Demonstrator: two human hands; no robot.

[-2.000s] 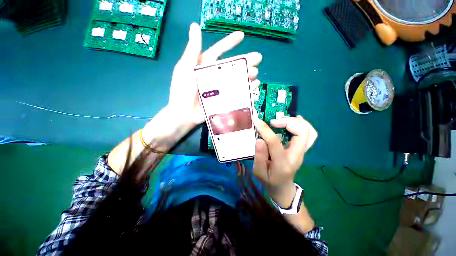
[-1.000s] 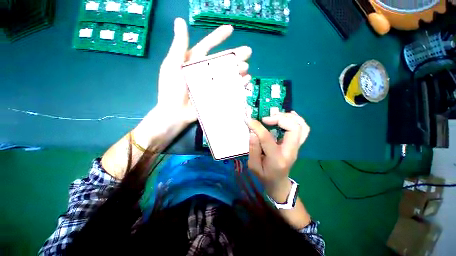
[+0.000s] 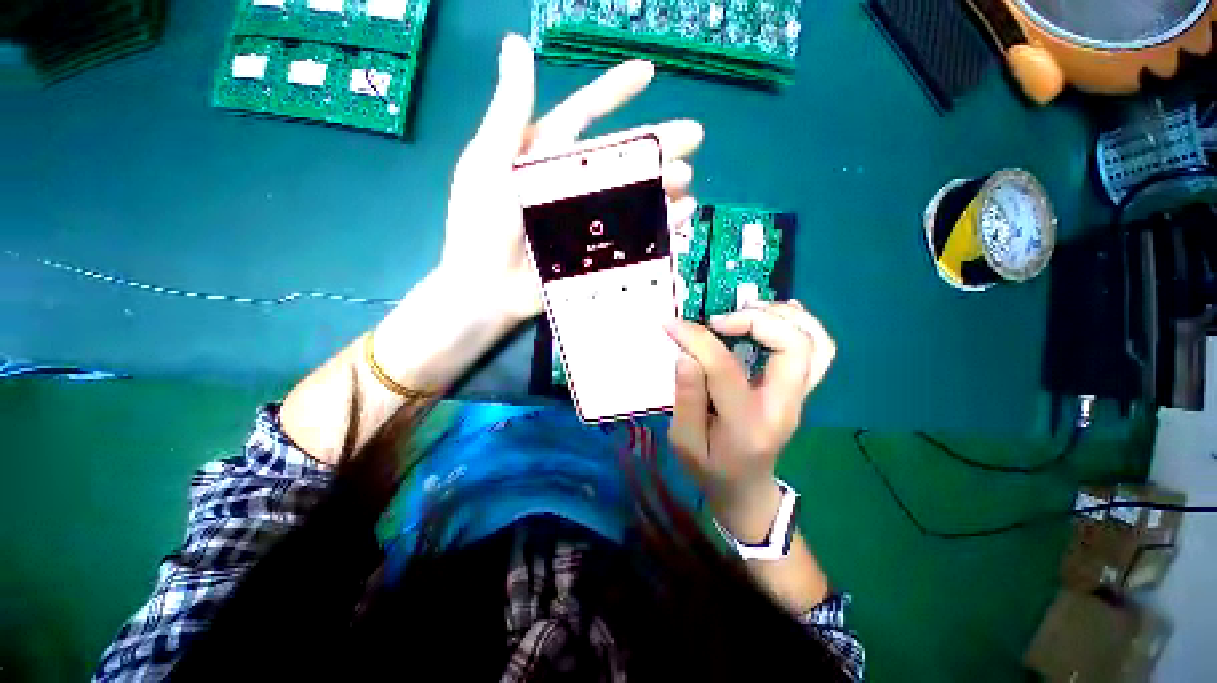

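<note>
A smartphone (image 3: 601, 294) with a lit screen lies in my left hand (image 3: 487, 227). The screen is white with a dark band near the top. My left fingers spread out behind and beyond the phone. My right hand (image 3: 754, 387) is at the phone's lower right edge, fingers bent, index fingertip at the screen's side. It holds nothing that I can see. A green PCB panel (image 3: 743, 254) in a black fixture lies beneath the phone and hands, mostly hidden.
Green panels with white labels (image 3: 320, 78) lie at far left. A silvery-patterned stack (image 3: 667, 40) stands beyond my hands. A yellow-and-black roll (image 3: 990, 230), a black box (image 3: 1084, 314) and an orange fan (image 3: 1101, 40) are at right. A thin wire (image 3: 200, 291) trails at left.
The phone's screen has changed from a red picture, to nearly all white, to white with a dark band. The view has shifted slightly; both hands keep much the same pose.
</note>
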